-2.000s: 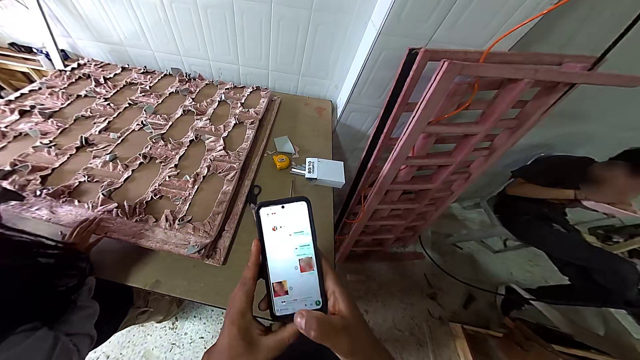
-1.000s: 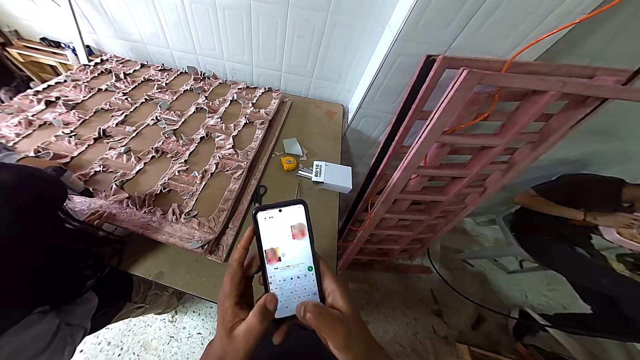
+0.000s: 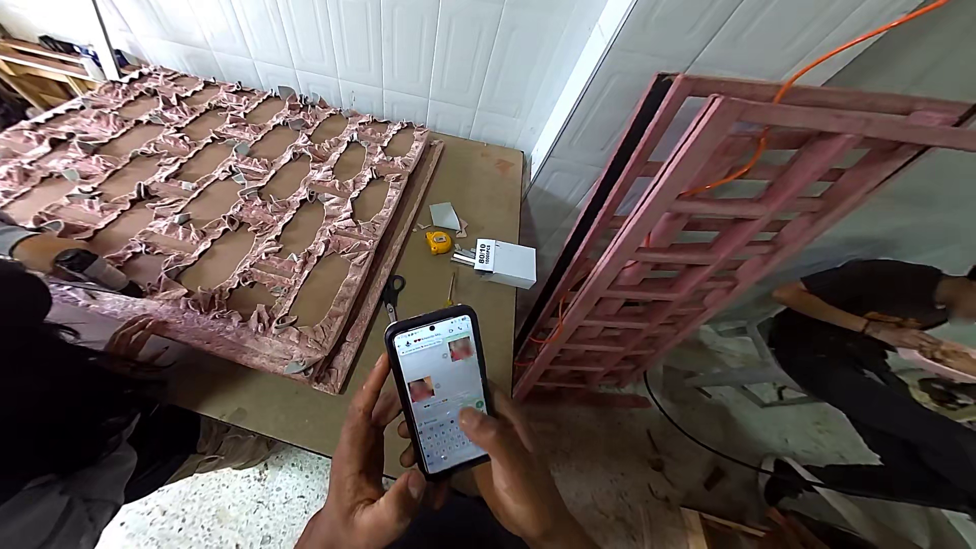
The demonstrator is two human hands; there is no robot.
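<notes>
A black-cased smartphone (image 3: 441, 393) is held upright between my two hands, its lit screen showing a chat and a keyboard. My left hand (image 3: 366, 465) grips its left side and lower edge. The right side rests in my right hand (image 3: 507, 465), whose thumb is over the screen. Just beyond the phone, black-handled scissors (image 3: 393, 293) lie on the brown table (image 3: 488, 183). Farther back are a yellow tape measure (image 3: 438, 242), a white box of staples (image 3: 512, 263) and a pale card piece (image 3: 444, 216).
A panel covered in gathered pink fabric (image 3: 335, 282) spans the table's left. A person's hand there holds a dark tool (image 3: 95, 271). Pink lattice frames (image 3: 686, 221) lean at right, with an orange hose (image 3: 762, 145) across them. Another person (image 3: 862, 328) sits at far right.
My right thumb has moved up over the phone screen. The chat on the screen has shifted, and the keyboard has come up since the earliest frame. The person at left has brought the tool over the panel's edge.
</notes>
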